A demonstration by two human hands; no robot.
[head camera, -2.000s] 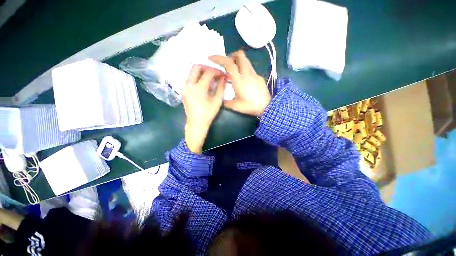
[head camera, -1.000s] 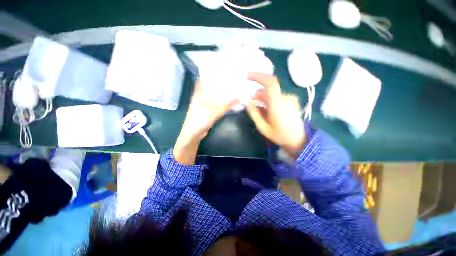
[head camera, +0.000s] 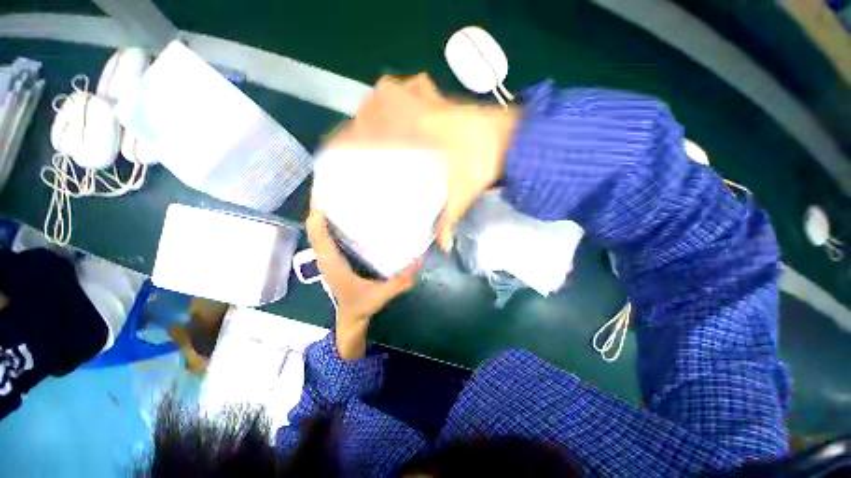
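Observation:
A white square-faced tray stack (head camera: 383,201) is held between my two hands at bench centre. My left hand (head camera: 353,288) grips its lower left side. My right hand (head camera: 439,126), blurred, reaches over its top and right side. A loose white sleeve pile (head camera: 537,252) with crinkly clear plastic lies to the right. A small white screen device (head camera: 306,266) is partly hidden beside my left hand. A pale cord loop (head camera: 612,333) shows below my right sleeve; what it joins is hidden.
A ribbed tray stack (head camera: 219,131) and another white stack (head camera: 224,254) lie left. White oval corded units (head camera: 86,129) sit at far left. Another oval unit (head camera: 476,59) lies beyond the curved grey rail (head camera: 280,73). A person's dark sleeve (head camera: 56,322) is at lower left.
My hands have left the sleeve pile and taken hold of the tray stack to its left. My right arm now crosses the bench. The camera view has turned and shifted left.

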